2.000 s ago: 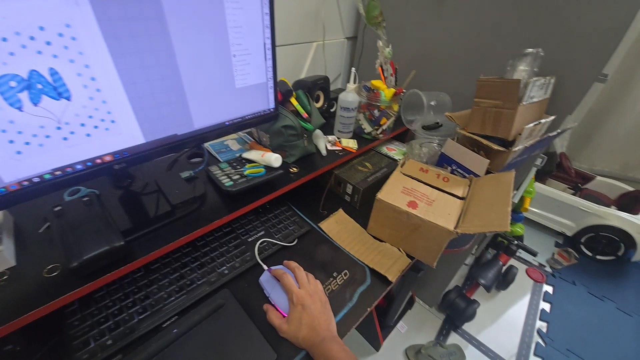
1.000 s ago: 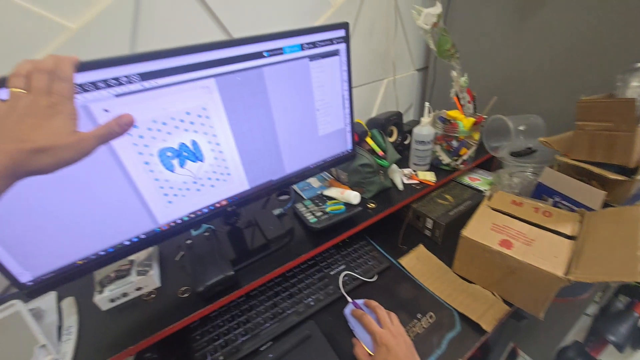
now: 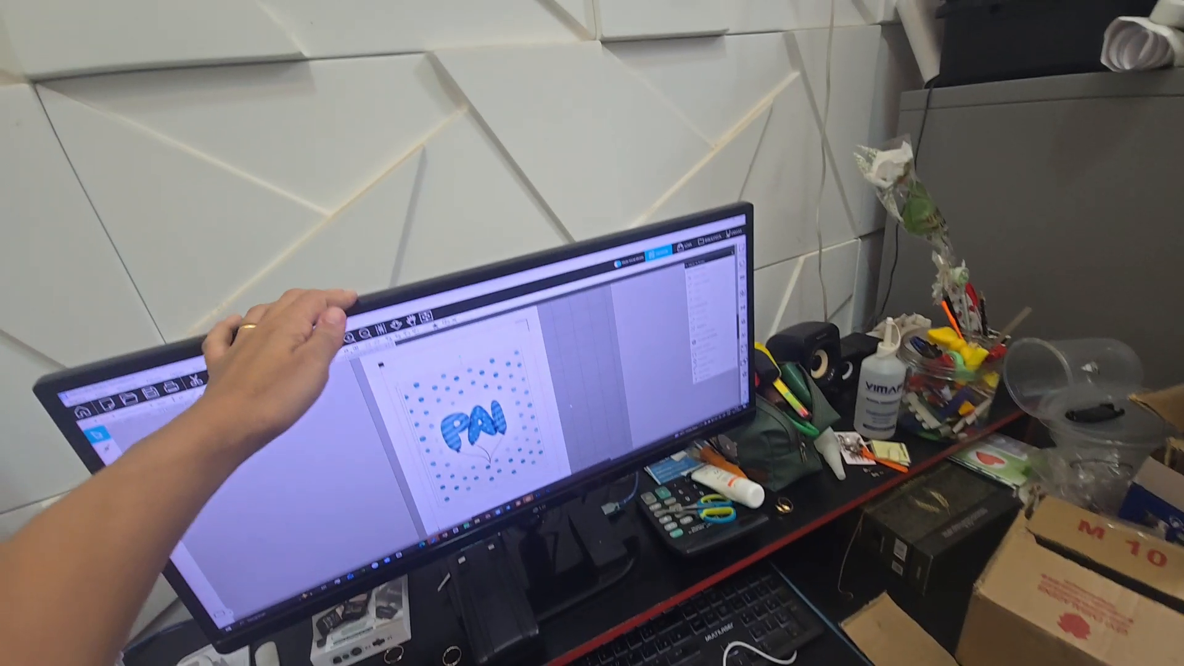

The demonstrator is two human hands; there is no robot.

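Note:
My left hand, with a ring on one finger, lies on the top edge of a wide black computer monitor, fingers curled over the frame toward its back. The screen shows a design with blue lettering and blue dots. My right hand is outside the view. Below the monitor, the black keyboard shows in part, with a white cable over its lower edge. A calculator lies on the desk shelf, with yellow and blue scissors and a white tube on it.
A white bottle, a jar of colourful pieces and a green pouch stand right of the monitor. An open cardboard box is at the lower right. A small white box sits under the monitor's left part. White wall panels rise behind.
My left hand, not in view at first, was on the monitor's upper left a second ago and now sits farther along its top edge. The view has swung up and left; my right hand and the mouse left it.

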